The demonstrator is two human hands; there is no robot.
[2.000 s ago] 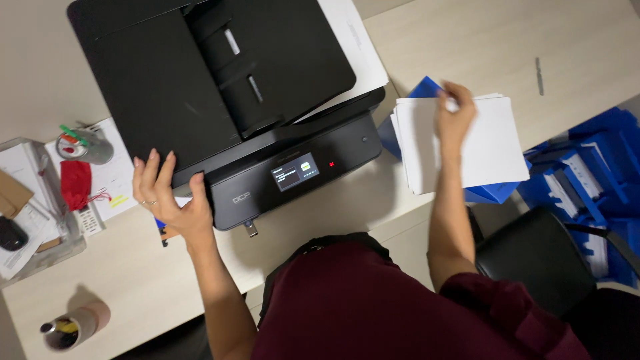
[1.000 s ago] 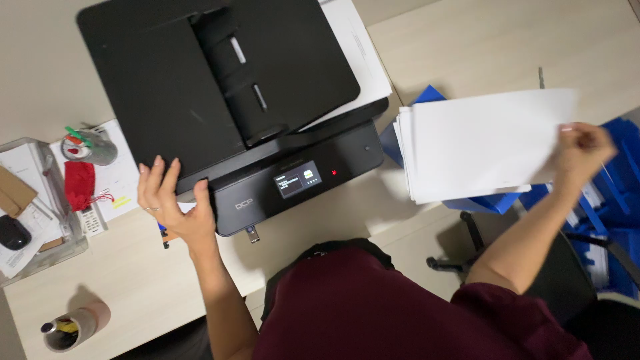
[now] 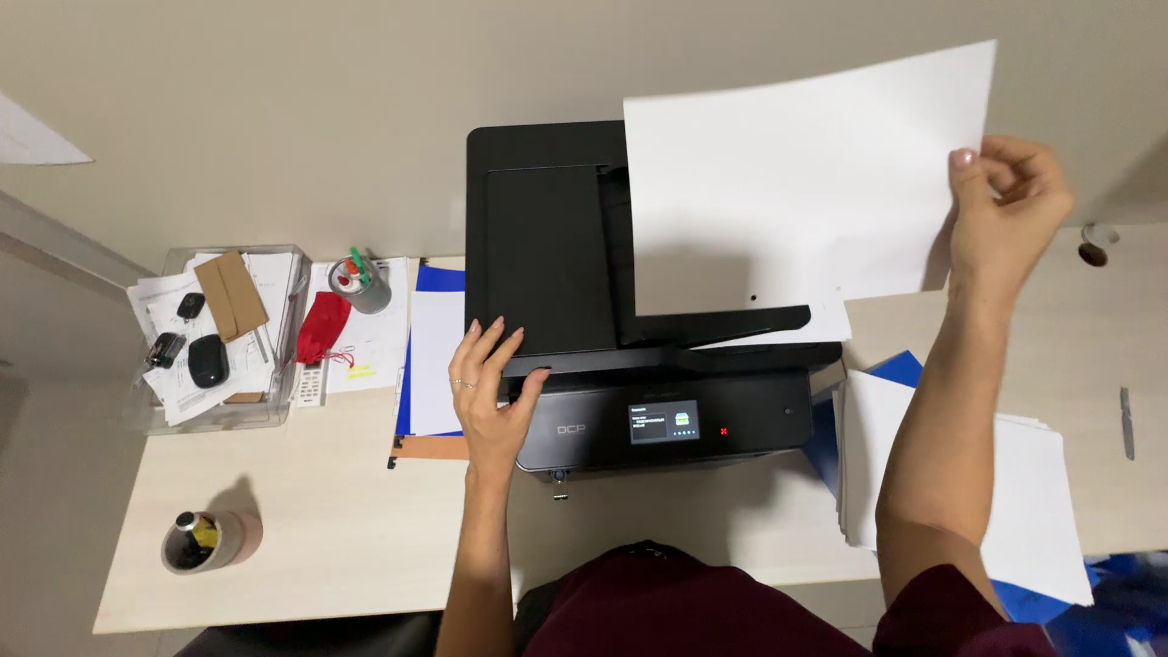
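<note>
A white sheet of paper (image 3: 794, 182) is pinched at its right edge between the thumb and fingers of my right hand (image 3: 1008, 201). The sheet spreads over the right part of the lid of a black multifunction printer (image 3: 547, 255) and hides much of the feeder tray. My left hand (image 3: 493, 401) rests with fingers apart on the printer's front left edge, holding nothing. Lit on the front panel are a small screen (image 3: 663, 422) and a red light. A stack of white paper (image 3: 1031, 493) lies on blue folders at the right, partly behind my right forearm.
Left of the printer are a clear tray (image 3: 297, 310) with papers and a black mouse (image 3: 208, 361), a mesh pen cup (image 3: 360, 285), a red pouch (image 3: 324, 327) and a white remote (image 3: 310, 383). A round pot (image 3: 203, 543) stands at the front left.
My right hand has lifted a sheet from the paper stack and brought it over the printer. My left hand stays at the printer's edge. The view has turned.
</note>
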